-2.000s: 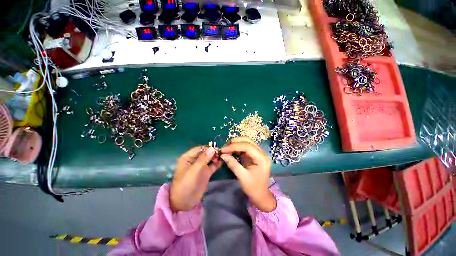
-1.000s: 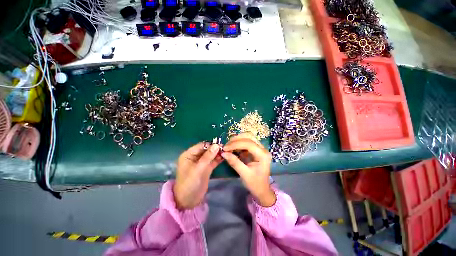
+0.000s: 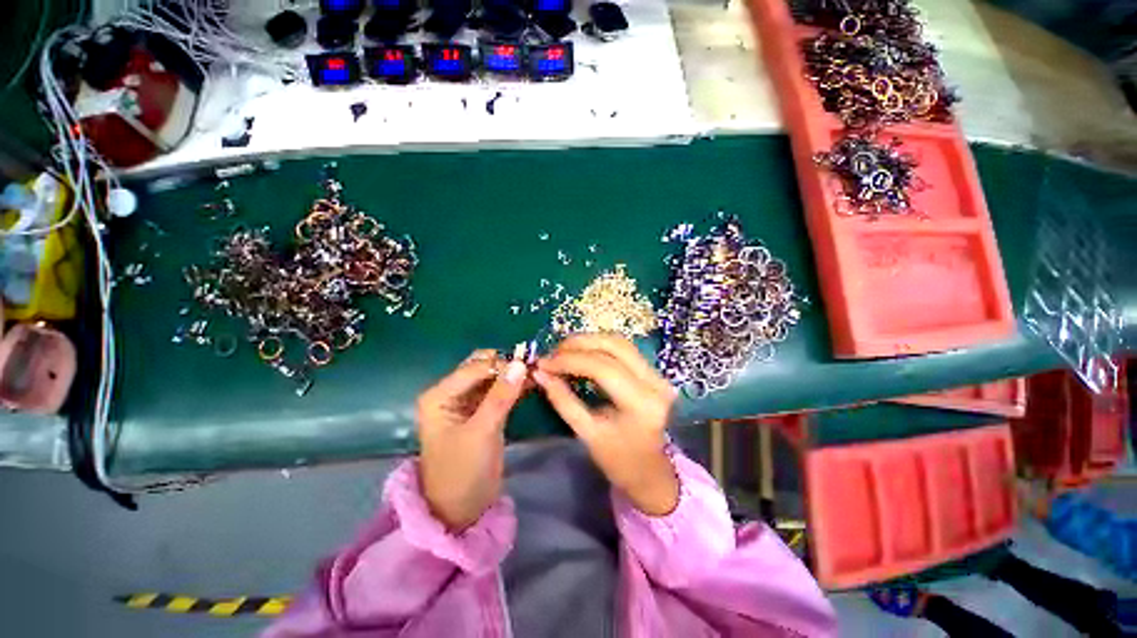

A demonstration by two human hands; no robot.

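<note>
My left hand and my right hand meet at the fingertips just over the front edge of the green bench top. My left hand pinches a small metal ring fitting, mostly hidden by the fingers. My right fingertips touch it; whether they hold a separate tiny piece cannot be told. Behind my right hand lies a low pile of tiny pale gold pieces. A dense silver-purple ring pile is to its right. A looser copper and dark ring pile lies at left.
A red compartment tray at right holds heaped rings at its far end. Red trays stand below the bench edge; dark-clad legs show at lower right. White cables are at left, lit black display units at back, a clear tray at far right.
The view has shifted slightly, moving the bench items left and up. The red trays below the bench have moved and turned, and a person's legs now show there. My hands stay together at the fingertips.
</note>
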